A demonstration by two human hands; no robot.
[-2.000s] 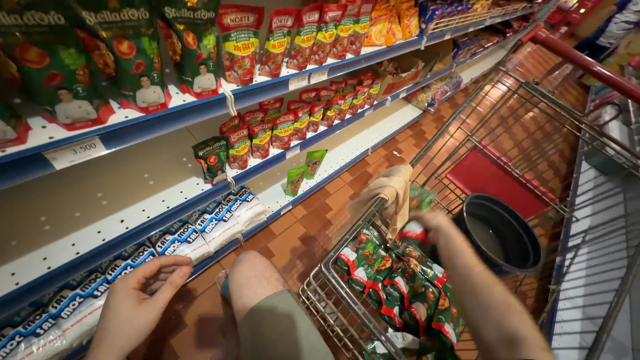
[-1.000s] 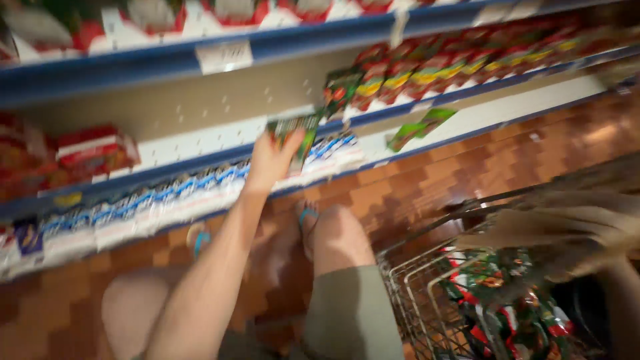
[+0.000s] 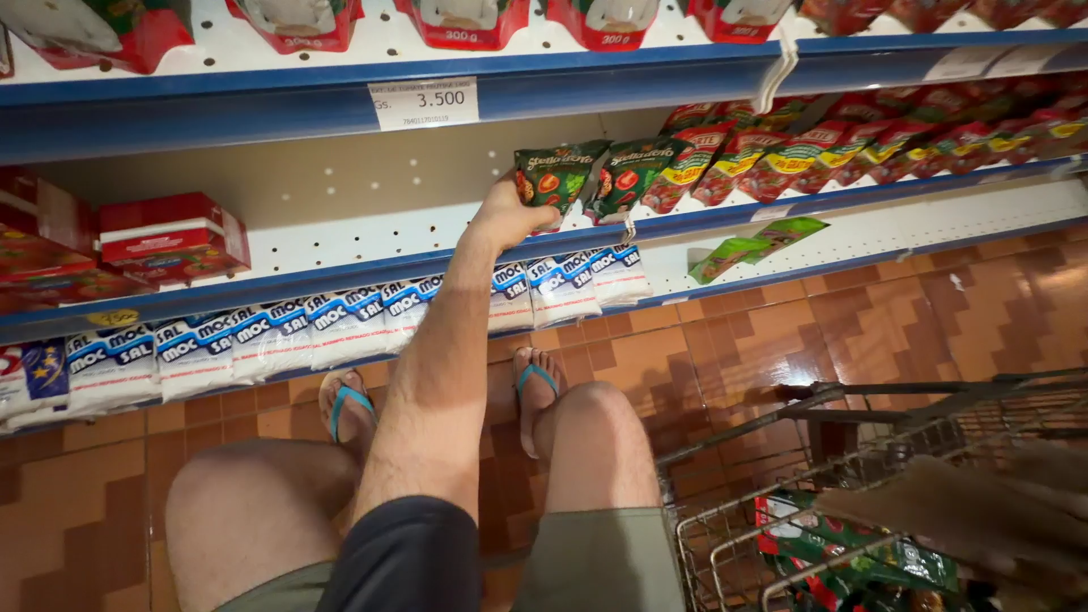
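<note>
My left hand (image 3: 508, 214) grips a dark green tomato-product pouch (image 3: 554, 177) standing on the middle shelf, thumb on its front and fingers behind its left side. Right beside it stands a matching green pouch (image 3: 633, 177), followed by a row of red pouches (image 3: 799, 161). At the lower right, more green and red pouches (image 3: 858, 540) lie in a wire shopping cart (image 3: 731, 527). A blurred brown shape (image 3: 960, 518) covers part of the cart; whether this is my right hand or a cloth cannot be told.
Red cartons (image 3: 170, 238) sit at the shelf's left. White and blue salt bags (image 3: 348, 323) line the bottom shelf, with bright green packets (image 3: 756, 248) farther right. The blue upper shelf edge (image 3: 255, 110) runs above my hand. My knees and sandalled feet are below.
My left hand, free two seconds ago, now grips a green pouch beside the one at the row's end. The view has swung left, and the cart sits lower at the right.
</note>
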